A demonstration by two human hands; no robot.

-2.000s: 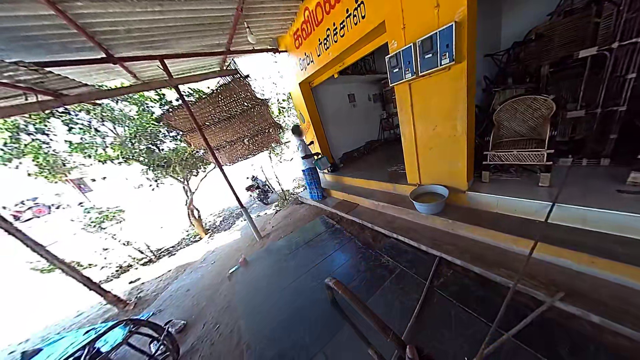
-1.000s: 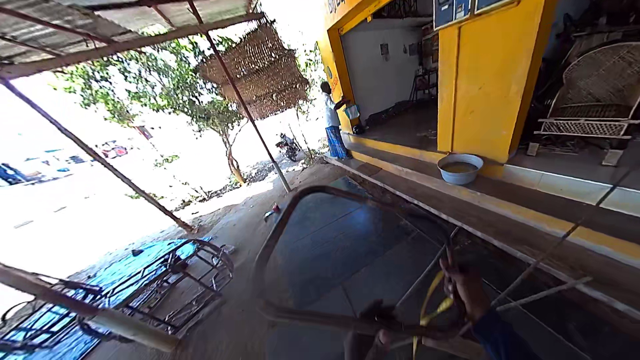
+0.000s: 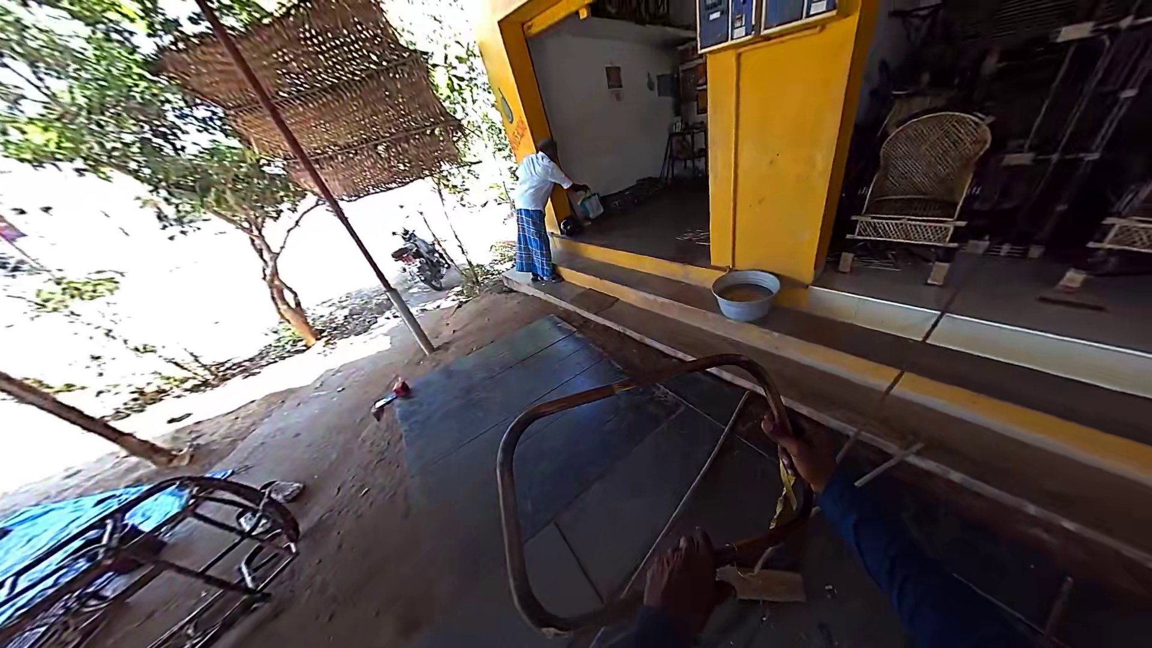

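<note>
A bent cane frame (image 3: 511,486), a rounded loop, is held tilted above the dark tiled floor (image 3: 621,432). My left hand (image 3: 686,576) grips its lower bar, near a small wooden block (image 3: 765,584). Around the right side of the loop my right hand (image 3: 804,453) is closed, with a yellow strip (image 3: 785,495) hanging just below it. A thin straight stick (image 3: 697,481) lies on the tiles behind the loop.
Steps (image 3: 810,360) run along the right, bearing a metal tub (image 3: 746,297). At the doorway another person (image 3: 535,211) holds a container. Dark furniture frames (image 3: 207,558) lie at lower left by a blue tarp (image 3: 90,517). A slanted pole (image 3: 333,198) stands beyond; woven chairs (image 3: 927,180) stand right.
The loop, upright and wide across the view one second ago, now sits further right and lower. Both hands remain on it. The view has turned and moved nearer the steps.
</note>
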